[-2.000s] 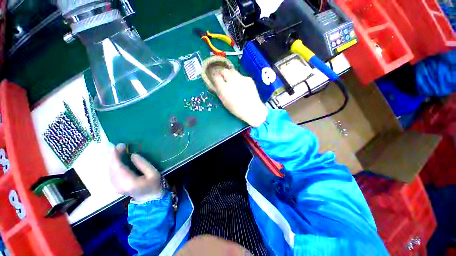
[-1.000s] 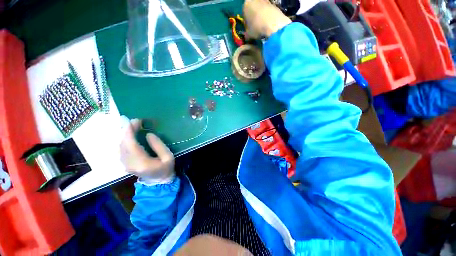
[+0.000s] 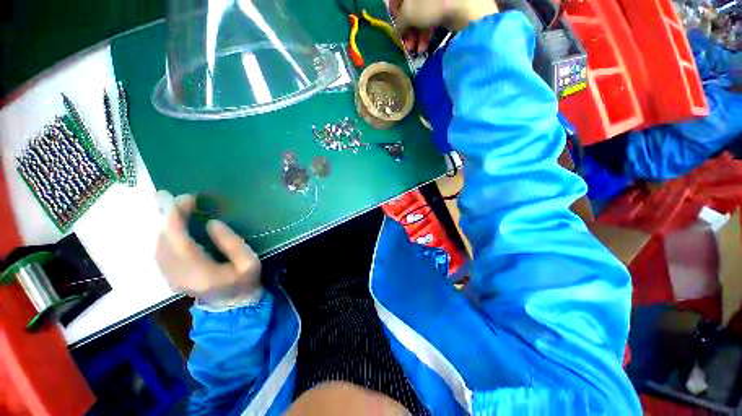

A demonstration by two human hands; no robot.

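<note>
My left hand [image 3: 205, 258] rests at the mat's left front edge, fingers curled and apart, blurred; a dark thing or gap shows between thumb and fingers, and I cannot tell if it is held. My right hand [image 3: 443, 11] is at the top edge of the picture, partly cut off, beside the red-and-yellow cutters [image 3: 362, 34]; what it holds is hidden. The tan tape roll [image 3: 384, 93] holds small items. A pile of tiny components [image 3: 340, 135] lies on the green mat [image 3: 244, 166]. Dark round parts [image 3: 296, 175] and a thin pale wire [image 3: 303, 221] lie nearer me.
The clear fume hood [image 3: 236, 69] stands over the mat's back. A circuit board panel [image 3: 65, 172] lies on white paper [image 3: 130, 244] at left, near the solder spool [image 3: 37, 286]. Red bins [image 3: 606, 69] stand at right. A small dark part [image 3: 394, 149] lies right of the pile.
My right hand has moved from the tape roll up to the back of the bench, past the cutters. My left hand stays near the mat's left front edge. The camera view has shifted.
</note>
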